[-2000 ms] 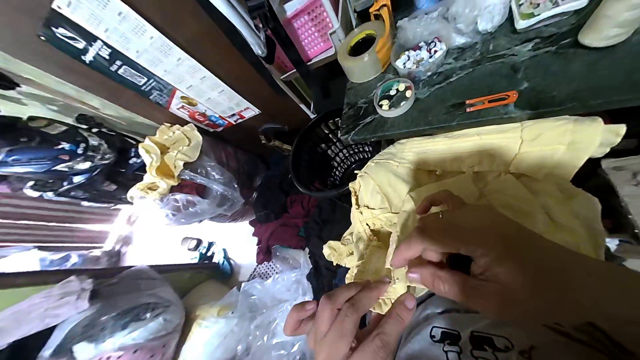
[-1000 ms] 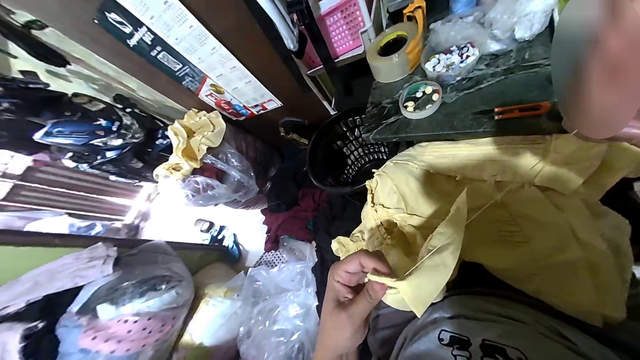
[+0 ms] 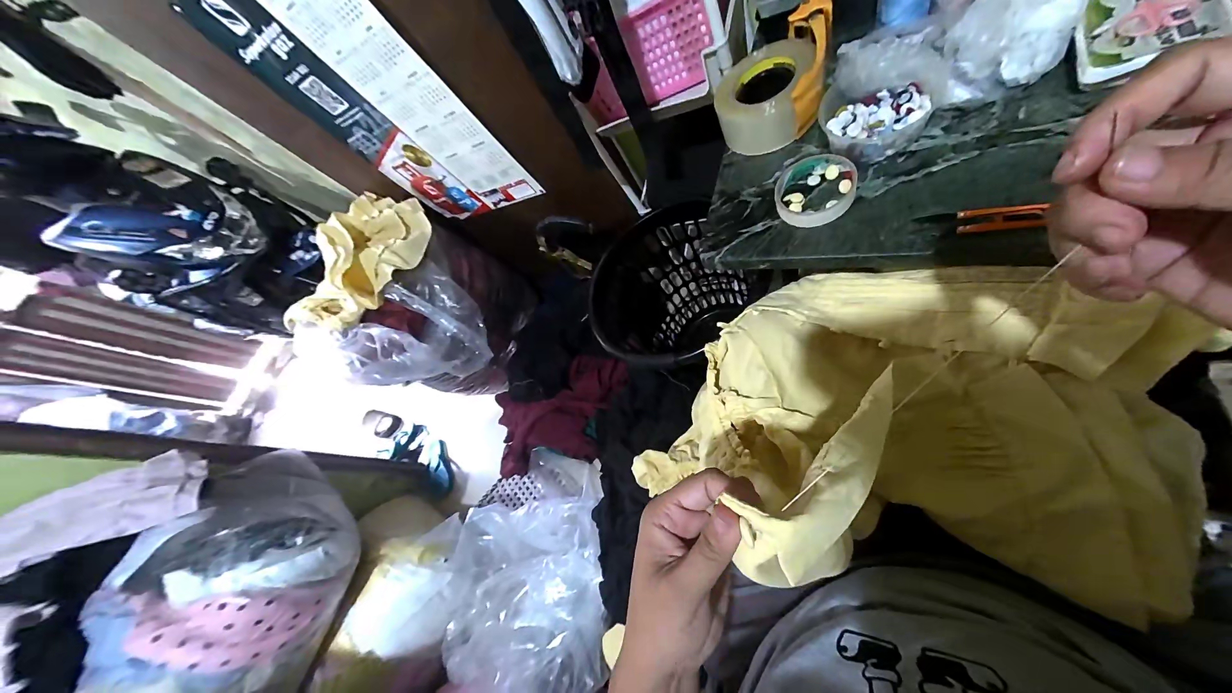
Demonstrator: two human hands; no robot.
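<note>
A yellow cloth garment (image 3: 1011,433) lies spread over my lap, its upper part against the edge of the dark marble tabletop. My left hand (image 3: 688,549) pinches a folded edge of it between thumb and fingertips, at the lower middle. My right hand (image 3: 1145,183) is raised at the upper right, above the garment, with a thin needle (image 3: 1115,130) between thumb and forefinger. A pale thread (image 3: 929,380) runs taut from the right hand down to the cloth near my left hand.
On the marble tabletop (image 3: 751,226) are orange thread snips (image 3: 1001,219), a round dish of buttons (image 3: 816,191), a tub of buttons (image 3: 881,115) and a tape roll (image 3: 765,96). A black basket (image 3: 674,289) stands below its corner. Clear plastic bags (image 3: 525,577) lie at lower left.
Two seconds ago both hands were together at the cloth. My right hand has moved away to the upper right, and the thread now stretches between it and the cloth. My left hand still pinches the cloth.
</note>
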